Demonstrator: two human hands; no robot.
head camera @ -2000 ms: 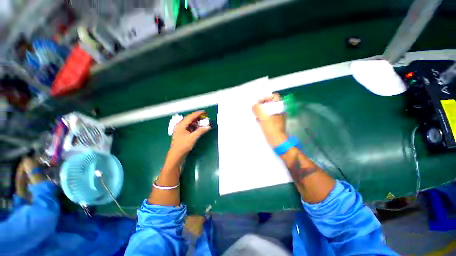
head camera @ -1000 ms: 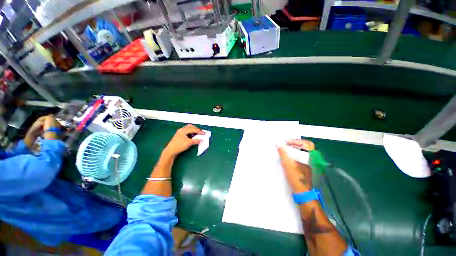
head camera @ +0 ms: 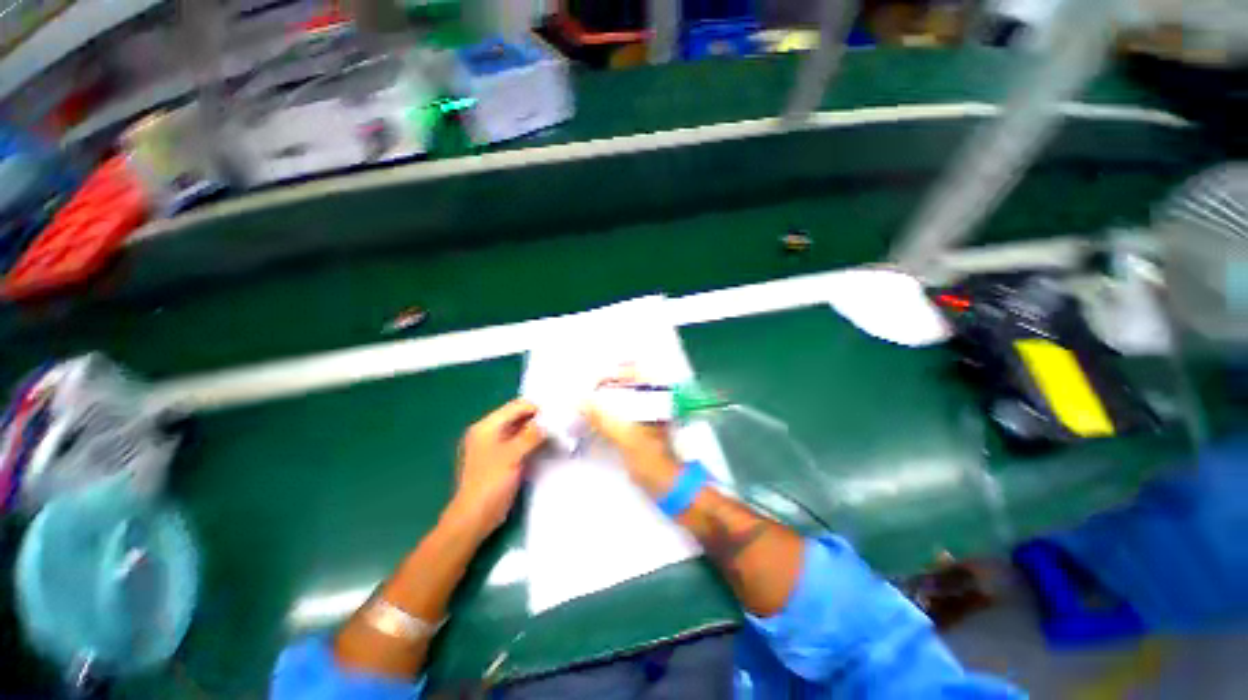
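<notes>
The image is blurred. My right hand (head camera: 637, 445) holds a white syringe (head camera: 641, 402) with a green cap (head camera: 698, 399) over the white paper sheet (head camera: 602, 540). A clear hose runs from the cap to the right. My left hand (head camera: 496, 458) is at the sheet's left edge, its fingers pinched together on a crumpled white tissue (head camera: 559, 427), which blends into the sheet. The two hands are close together, the tissue between them. The syringe tip is too blurred to make out.
A black controller (head camera: 1020, 362) with a yellow label and a white rounded piece (head camera: 890, 304) lie at right. A light-blue fan (head camera: 110, 574) stands at left. Two small parts (head camera: 408, 319) (head camera: 795, 242) lie on the green strip behind the white rail (head camera: 342, 367). Another blue sleeve shows at far right.
The view has turned right. My left hand has moved with the tissue from the bare green bench to the sheet, close to my right hand. My right hand still holds the syringe.
</notes>
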